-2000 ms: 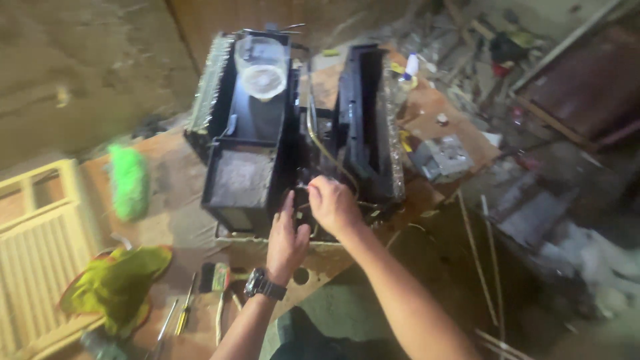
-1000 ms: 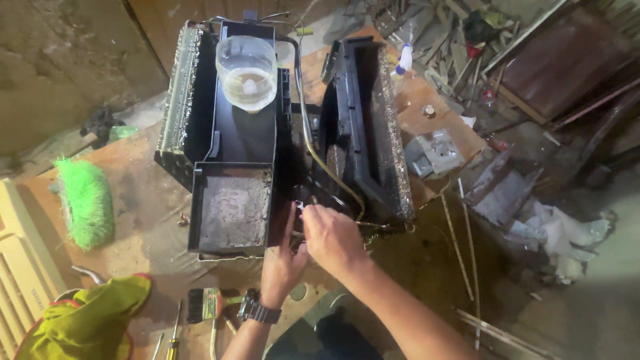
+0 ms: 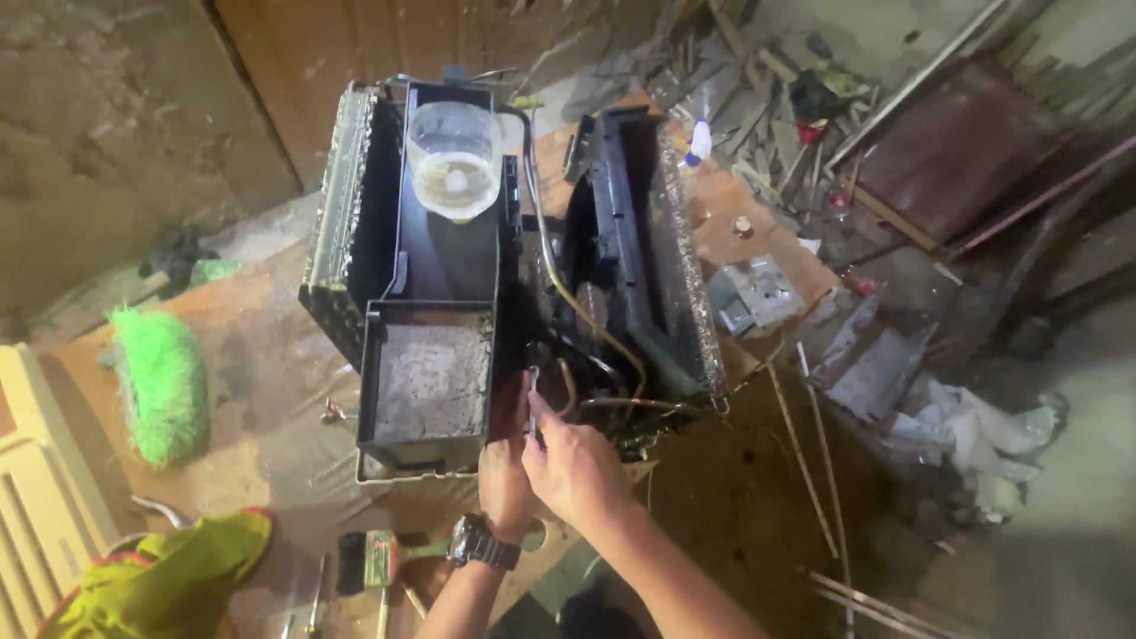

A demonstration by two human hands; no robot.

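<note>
A partly dismantled window air conditioner stands on the table, with a black plastic housing (image 3: 448, 257), finned coils at both sides and bent copper tubes (image 3: 568, 288) through its middle. My right hand (image 3: 572, 466) pinches a small metal wrench (image 3: 533, 390) low in the gap near the front edge. Beside it, my left hand (image 3: 506, 484), with a black watch on the wrist, reaches into the same gap; its fingers are partly hidden, so its grip is unclear. A clear plastic tub (image 3: 454, 160) holding liquid rests on the housing.
On the table (image 3: 257, 426) lie a green bristle brush (image 3: 162, 386), a yellow-green cloth (image 3: 164, 577), a paintbrush (image 3: 380, 559) and a screwdriver (image 3: 317, 599). A cream louvred panel (image 3: 44, 497) is at left. A metal box (image 3: 759, 293) sits at right. Debris and sticks (image 3: 803, 453) cover the floor.
Both hands stay low in the gap at the unit's front; the right hand's pinch shows through all frames. The view has shifted and come closer since the first frame.
</note>
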